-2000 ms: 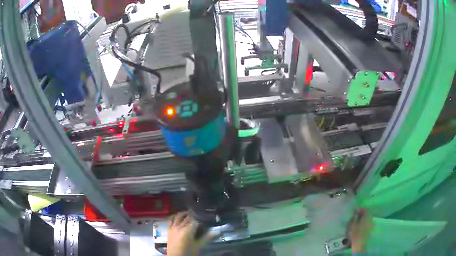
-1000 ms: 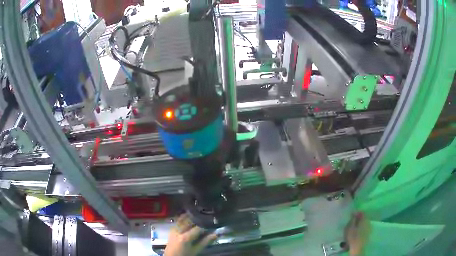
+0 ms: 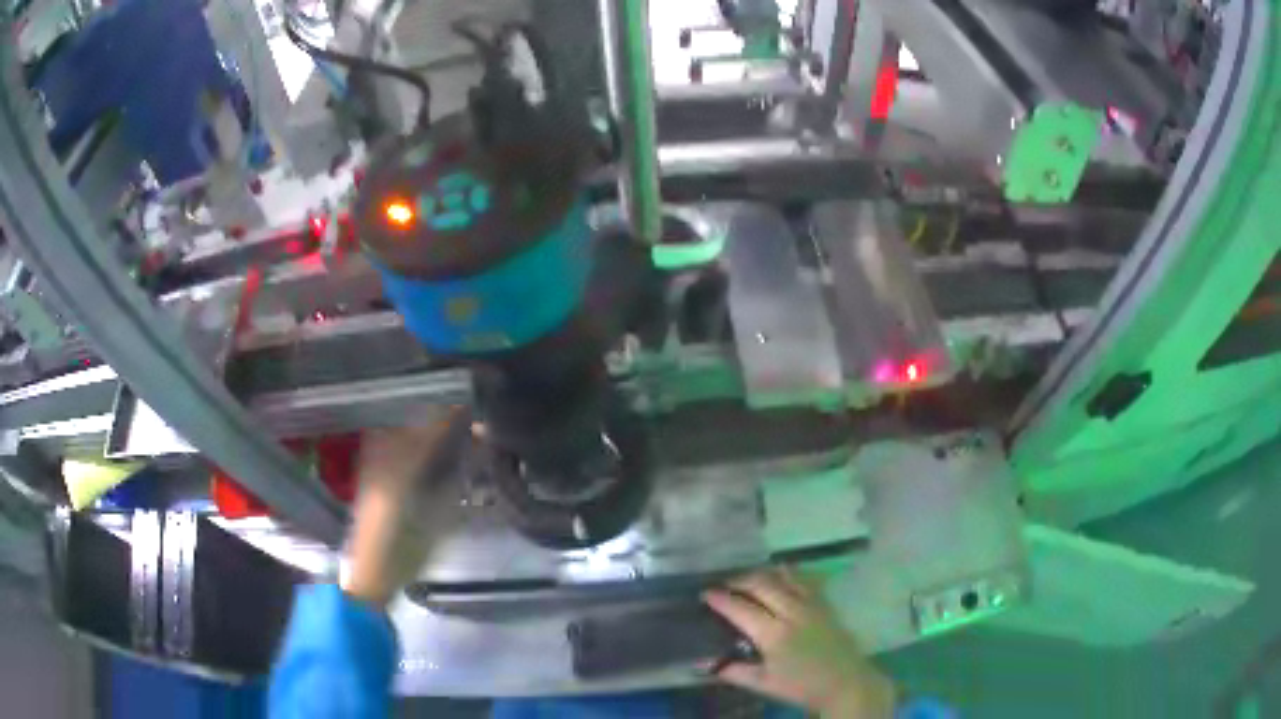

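Observation:
A dark flat bar [image 3: 639, 639] lies on the front of the silver base plate [image 3: 492, 649]. My right hand [image 3: 798, 639] has its fingers and thumb around the bar's right end. My left hand [image 3: 401, 492] is blurred, left of the black lens end and partly behind its left side; whether it holds anything cannot be told. The black camera cylinder with a blue band [image 3: 492, 292] and orange light stands over the fixture. Its ring-shaped lens end [image 3: 576, 506] hides part of the fixture, with a bright spot beneath. No small workpiece can be made out.
A button panel [image 3: 969, 604] is at the plate's right front. A red tray [image 3: 253, 492] lies behind left, dark bins [image 3: 106, 576] far left. Paired silver plates [image 3: 787, 309] and conveyor rails lie behind. Grey frame posts [image 3: 1152, 267] stand on both sides.
The view has shifted, so the fixture appears higher. My left hand has moved from the fixture to behind left of the lens. My right hand has moved left from near the button panel onto the dark bar.

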